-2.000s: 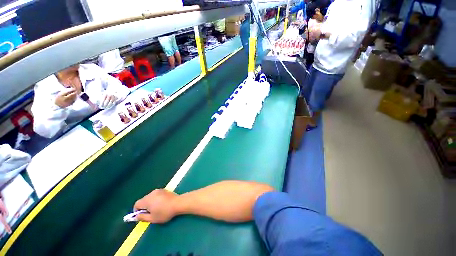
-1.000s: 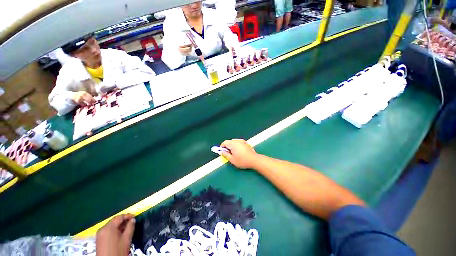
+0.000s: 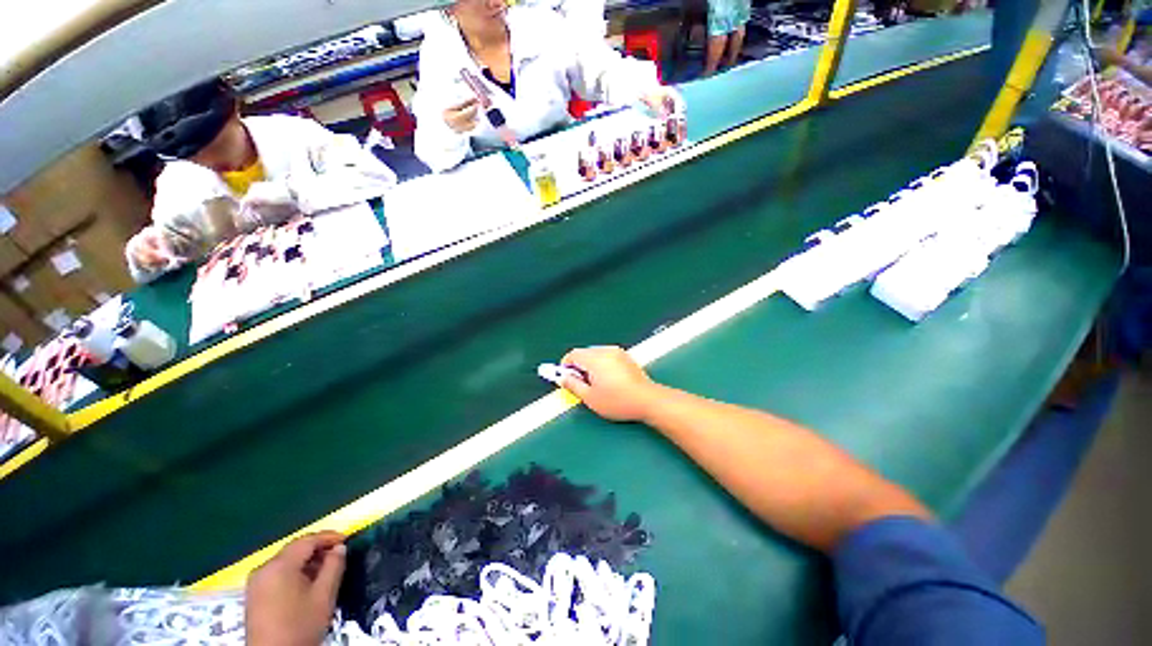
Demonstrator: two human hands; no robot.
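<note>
My right hand (image 3: 609,382) reaches over the yellow-white line and is closed on a small white piece (image 3: 553,372), possibly a white loop; the fingers hide most of it. My left hand (image 3: 294,583) is at the lower left, thumb and fingers near each other by the black heap; whether it holds anything cannot be seen. A heap of small black parts (image 3: 505,517) lies between the line and a heap of white loops (image 3: 556,608), which the bottom edge cuts off.
Rows of white units (image 3: 929,252) lie on the green surface (image 3: 758,442) at the right. A clear plastic bag (image 3: 63,621) is at the lower left. Two people in white coats sit at the yellow-edged bench opposite, with white boards (image 3: 461,208) and small bottles (image 3: 145,343).
Over the two seconds the view has swung left, bringing the heaps and my left hand into the picture. My right hand still holds the white piece and has barely moved in the last second.
</note>
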